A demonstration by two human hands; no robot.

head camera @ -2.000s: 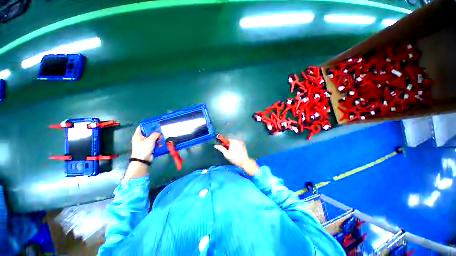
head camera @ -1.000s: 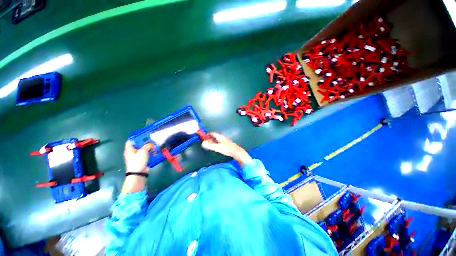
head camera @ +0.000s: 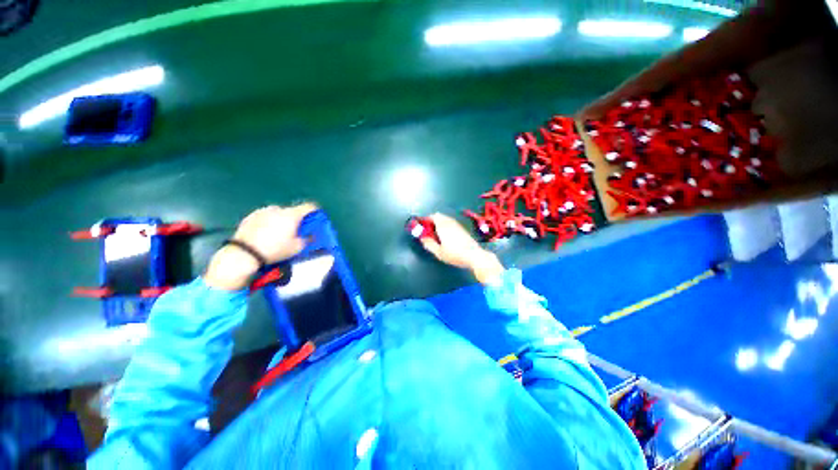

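Note:
A blue handheld device (head camera: 317, 292) with a dark glossy screen is tilted close to my body. My left hand (head camera: 266, 240) grips its far end. Two red spring clamps (head camera: 283, 367) show on its left long side, one near my left wrist and one near my body. My right hand (head camera: 450, 243) holds another red clamp (head camera: 421, 229) between its fingertips, apart from the device. A clamp pile (head camera: 544, 191) lies just right of that hand.
An open cardboard box of red clamps (head camera: 599, 170) lies at the right. A clamped device (head camera: 133, 272) is at the left, and an unclamped device (head camera: 109, 119) lies beyond it. A wire rack trolley (head camera: 685, 431) with clamped devices stands at the lower right.
The device has turned from lying sideways to pointing away from me. My left hand has moved to its far end. My right hand has moved right, away from it, with a clamp.

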